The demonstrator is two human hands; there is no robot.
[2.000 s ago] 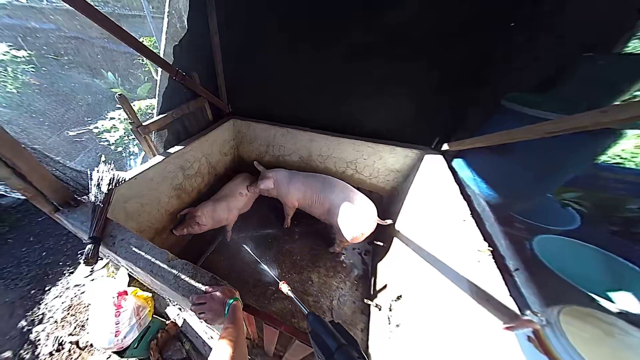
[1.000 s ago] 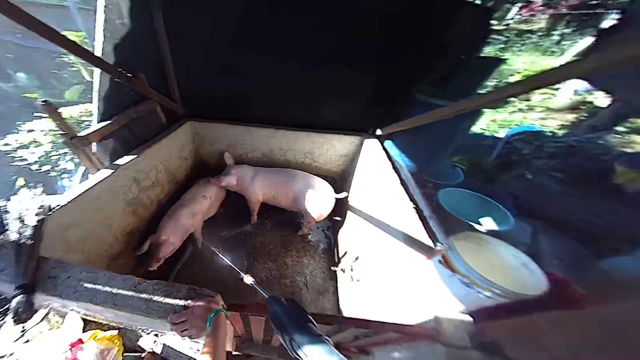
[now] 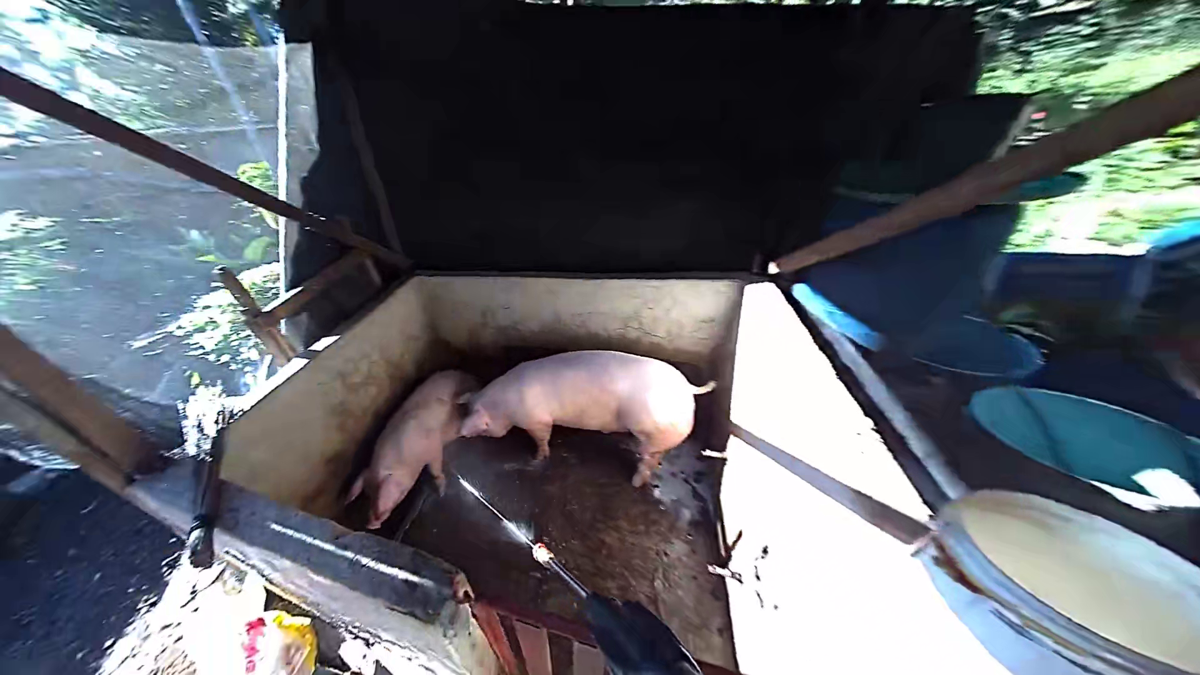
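A pressure washer spray lance point(image 3: 562, 572) with a black body reaches in from the bottom edge, and a thin jet of water point(image 3: 495, 508) leaves its tip over the wet pen floor point(image 3: 581, 525). Neither of my hands is visible, so what holds the lance is hidden below the view. One pink pig point(image 3: 591, 394) stands sideways near the back wall, its snout by the second pig. That second pig point(image 3: 412, 445) stands along the left wall with its head lowered. Water from the lance points toward the floor in front of both animals.
Low concrete walls point(image 3: 581, 309) enclose the pen, with a reddish slatted gate point(image 3: 534, 647) at the near side. A bundle of thin sticks point(image 3: 206, 478) leans at the left ledge. On the right are a large bucket point(image 3: 1078, 572), a green basin point(image 3: 1078, 436) and a slanting pole point(image 3: 994, 178).
My left hand, on the near ledge in both earlier frames, is out of view now. The left pig's head has moved lower and nearer the front. The view has shifted.
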